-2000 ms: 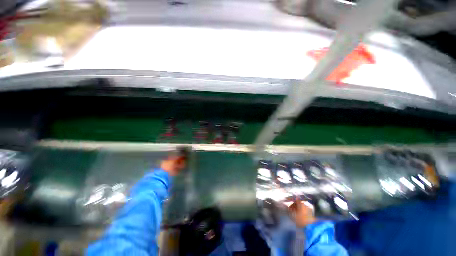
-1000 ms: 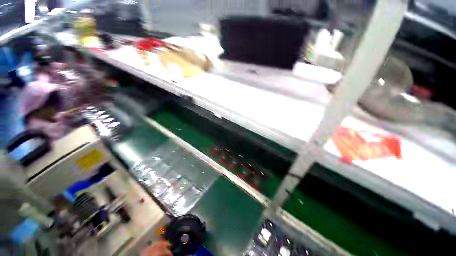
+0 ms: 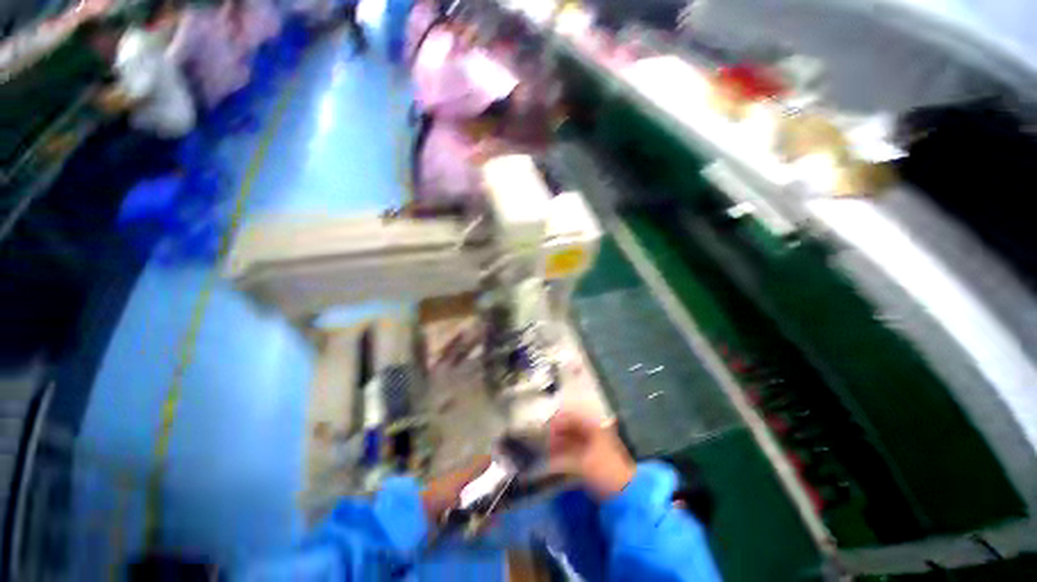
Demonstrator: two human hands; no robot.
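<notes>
The picture is blurred. My left hand point(image 3: 455, 487) is at the front of the beige benchtop machine point(image 3: 364, 256), at a small handset-like object point(image 3: 487, 483) with a pale, shiny face. My right hand point(image 3: 589, 449) is just right of it, over the machine's front right side, beside a dark block-like part point(image 3: 525, 452). Blur hides the fingers' exact hold on either thing. The machine head point(image 3: 525, 341) stands under the overhead beam, behind my right hand.
A green bench point(image 3: 705, 477) with a clear tray point(image 3: 654, 370) runs along the right, below a white shelf point(image 3: 910, 284). Small red and dark items point(image 3: 785, 432) lie in the green channel. People in pink smocks point(image 3: 455, 85) are ahead. Blue floor point(image 3: 250, 375) is at left.
The view has swung left to face the machine. Both hands are now in front of it; a second ago only part of one hand showed at the bottom edge.
</notes>
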